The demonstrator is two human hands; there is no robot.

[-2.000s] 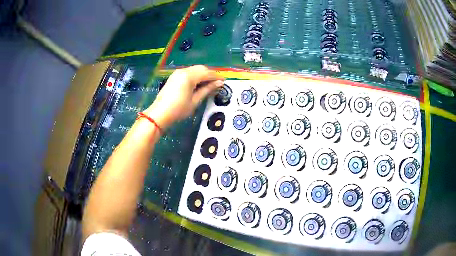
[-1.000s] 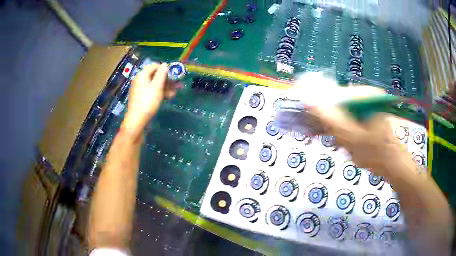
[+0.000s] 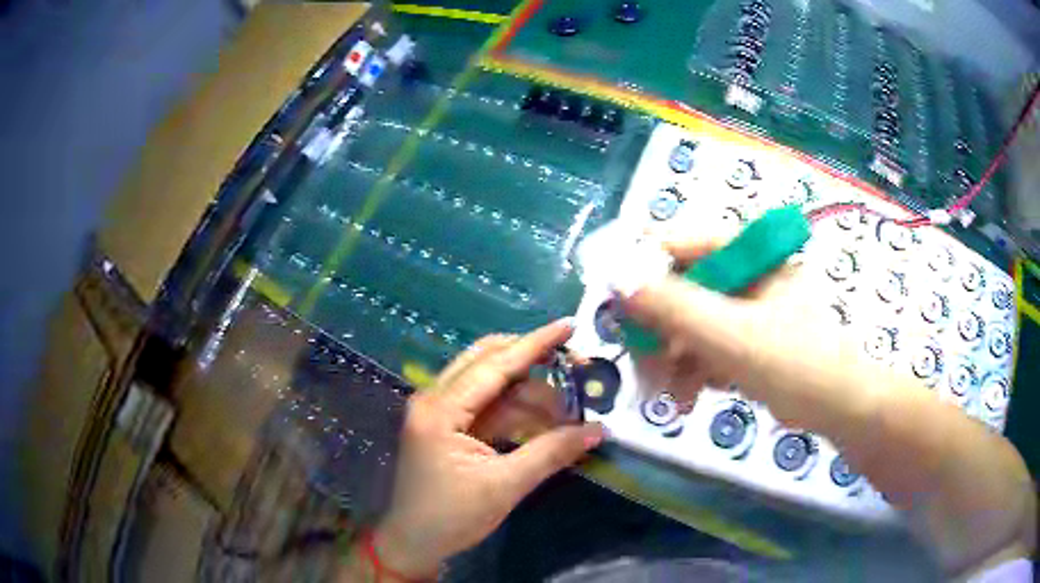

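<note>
My left hand [image 3: 473, 438] holds a round speaker driver [image 3: 566, 388] on edge between thumb and fingers, beside the near left corner of the white foam tray [image 3: 730, 475]. My right hand [image 3: 707, 325] holds a test probe with a thick green handle [image 3: 753, 252] and a white pad [image 3: 624, 260]. The probe's thin tip is close to the driver; whether it touches is unclear. The tray holds rows of silver-ringed drivers [image 3: 732, 427]. One dark pocket with a tan centre [image 3: 595, 387] shows next to the held driver. My right forearm hides part of the tray.
A clear blister tray [image 3: 422, 194] lies left of the foam tray, with several black parts at its far edge. More blister trays [image 3: 815, 68] with drivers are beyond. Loose drivers [image 3: 627, 13] lie on the far mat. Cardboard [image 3: 217, 148] stands at left. A red lead [image 3: 872, 212] crosses the tray.
My left hand has moved from the far left blister tray to the near left tray corner. My right hand with the green probe has moved left and nearer, beside it. The view has shifted left.
</note>
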